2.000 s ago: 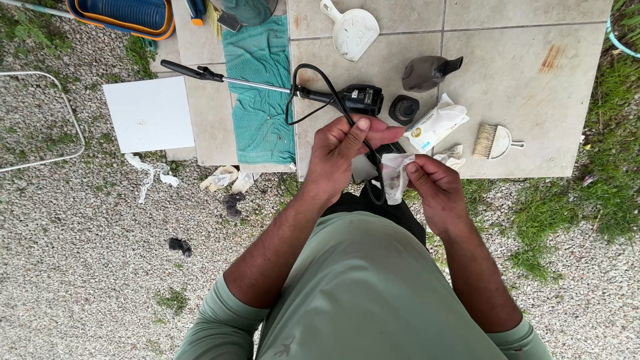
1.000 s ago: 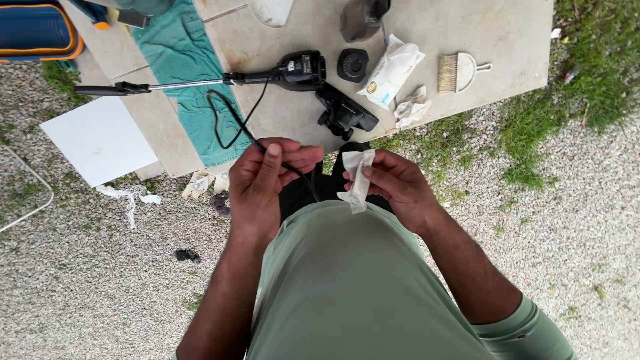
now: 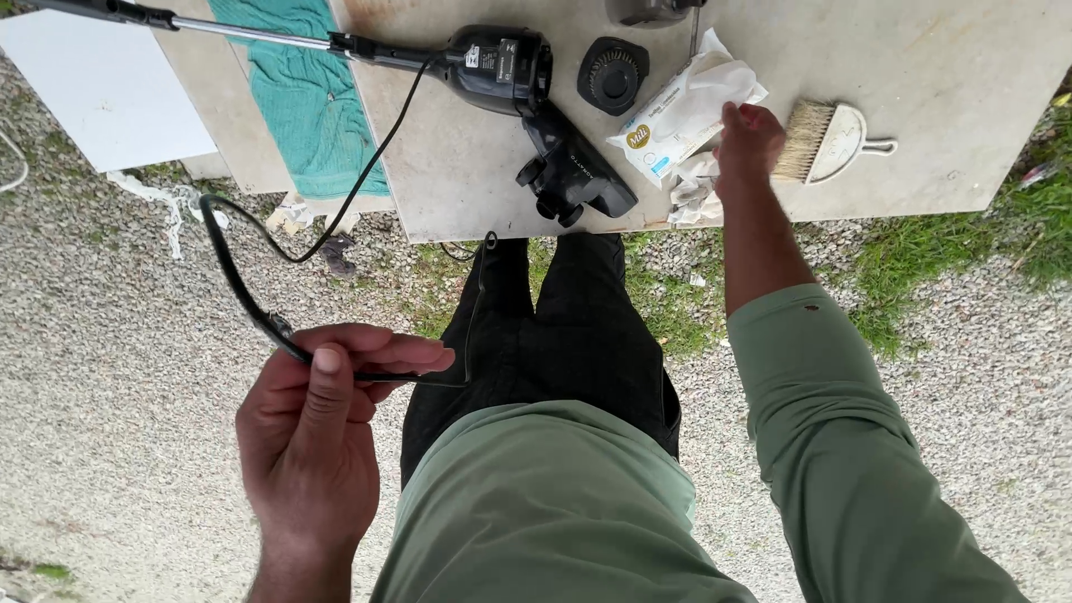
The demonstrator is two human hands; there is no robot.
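My left hand (image 3: 327, 410) holds the black power cord (image 3: 230, 272) between thumb and fingers, over the gravel and my legs. The cord runs up to a black stick vacuum cleaner (image 3: 498, 71) lying on the tiled slab. Its black floor nozzle (image 3: 582, 172) lies just below the body, and a round black filter part (image 3: 613, 75) sits to its right. My right hand (image 3: 749, 138) is at the pack of wet wipes (image 3: 670, 117), its fingertips pinching a white wipe (image 3: 724, 86) at the top of the pack. Crumpled used wipes (image 3: 695, 191) lie beside that wrist.
A brush with pale bristles and a white handle (image 3: 829, 144) lies right of my right hand. A teal towel (image 3: 310, 92) covers part of the slab (image 3: 946, 84) at left, near a white board (image 3: 96, 79). A dark translucent container (image 3: 649, 10) stands at the top edge.
My right hand has moved from near my left hand up to the wipes pack; the wipe it held is no longer between the hands. My left hand still holds the cord.
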